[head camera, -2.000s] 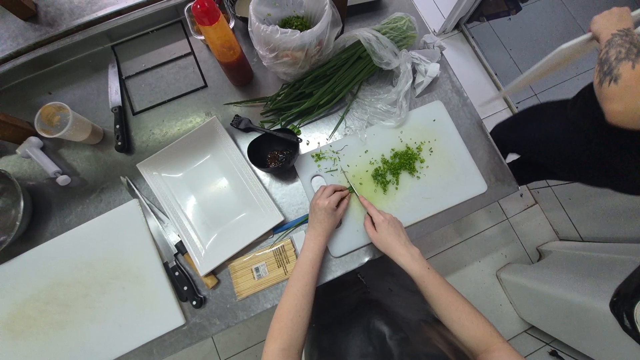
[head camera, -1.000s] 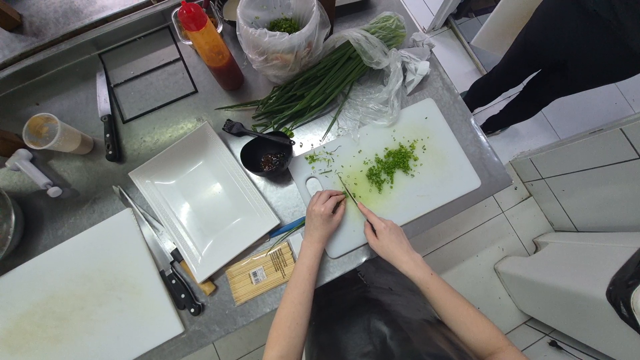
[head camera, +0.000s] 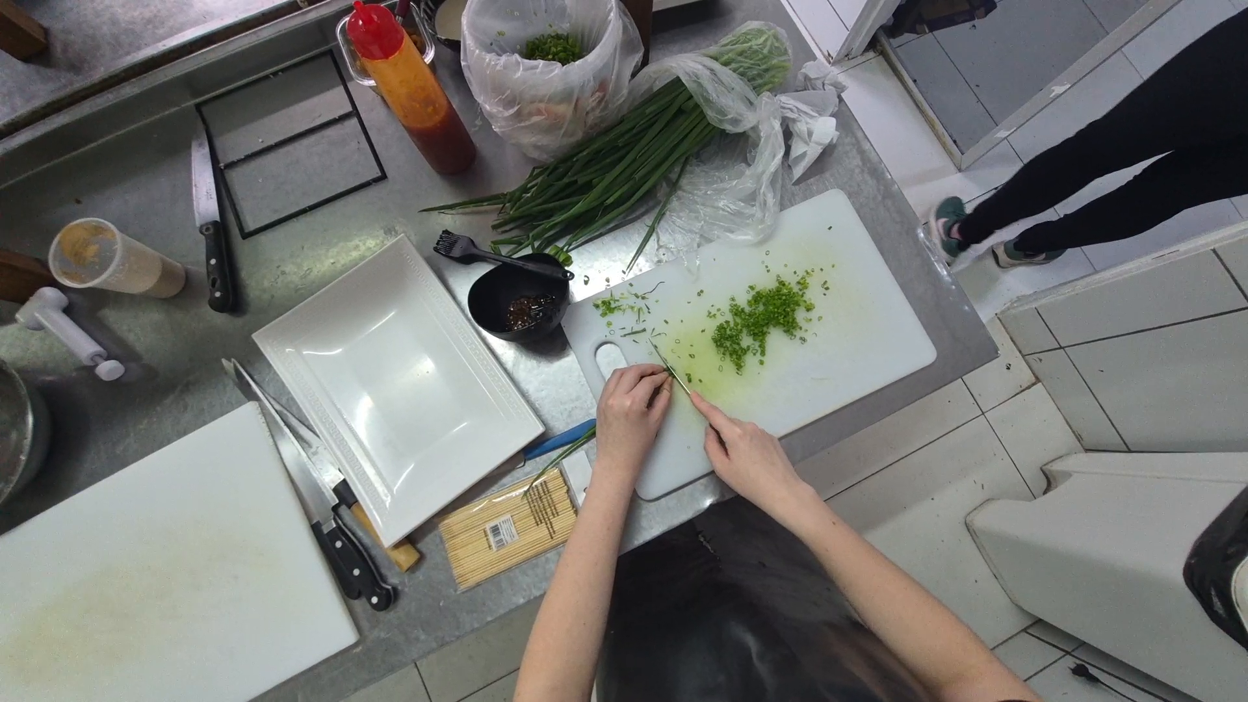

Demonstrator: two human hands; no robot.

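Observation:
My right hand [head camera: 749,456] grips a knife, its narrow blade [head camera: 671,368] resting edge-on near the handle slot of a white cutting board [head camera: 858,341]. Curled fingers of my left hand [head camera: 632,409] press green chive stalks [head camera: 565,455] beside the blade; the stalks trail out toward the lower left. Chopped chives [head camera: 763,317] lie in a loose pile right of the blade, with scattered bits around. Beyond the board is a bundle of long chives [head camera: 624,166], partly inside a clear plastic bag [head camera: 726,195]. The knife handle is hidden in my right hand.
Left of the board stand a black bowl [head camera: 517,297] with a black brush [head camera: 487,252], a white rectangular plate [head camera: 395,385] and a packaged bamboo mat [head camera: 512,526]. Knives [head camera: 351,561] lie beside another board [head camera: 166,575]. A sauce bottle [head camera: 419,97] stands behind. A person's legs [head camera: 1102,161] are at right.
The other person, whose tattooed arm showed at the upper right, has shifted and now only legs and shoes show. My hands stay at nearly the same spot on the board.

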